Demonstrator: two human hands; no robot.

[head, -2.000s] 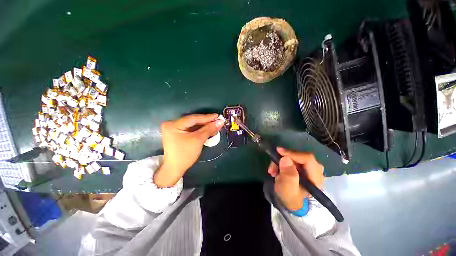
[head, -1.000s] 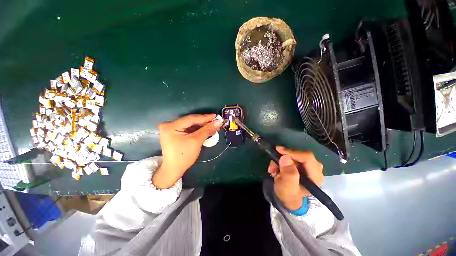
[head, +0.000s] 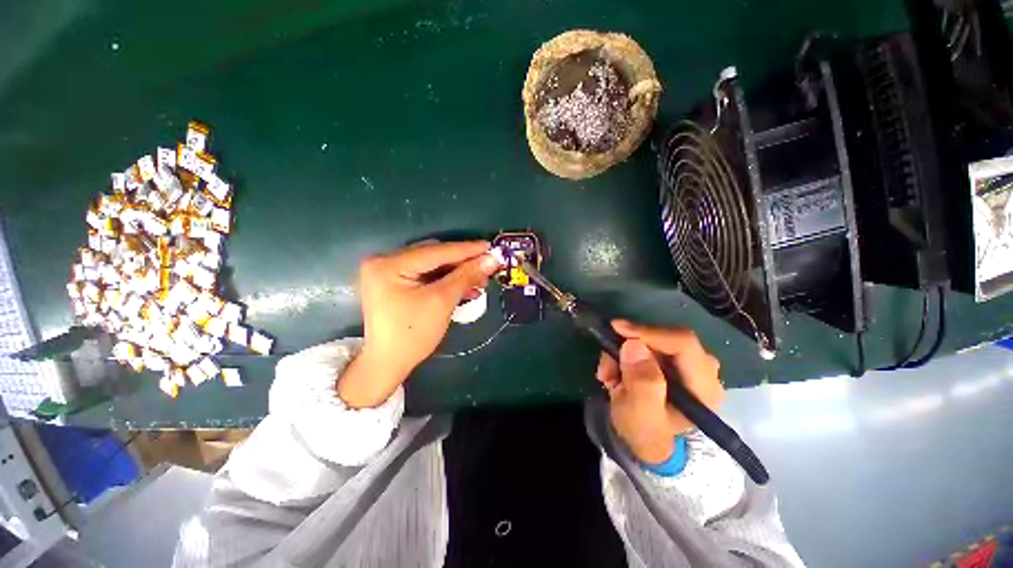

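A small dark circuit board (head: 520, 300) with an orange-yellow patch lies on the green bench in front of me. My left hand (head: 417, 308) reaches its left edge, with thumb and index finger pinched on a small whitish piece, perhaps a lithium cell. My right hand (head: 658, 388) is shut on the black handle of the soldering iron (head: 594, 324); its metal tip is over the board. A white disc (head: 470, 307) lies beside my left fingertips, partly hidden. A thin solder wire (head: 485, 344) curves from the board towards my left wrist.
A loose pile of white-and-orange cells (head: 167, 266) lies at the left. A tan tip cleaning pot (head: 589, 164) holds grey beads beyond the board. A black fume fan (head: 800, 211) stands at the right, with a pale panel (head: 992, 227) farther right. The green bench's (head: 333, 211) near edge runs below my hands.
My left fingertips and the whitish piece have shifted slightly up and right over the board. The iron tip has moved only slightly and stays over the board.
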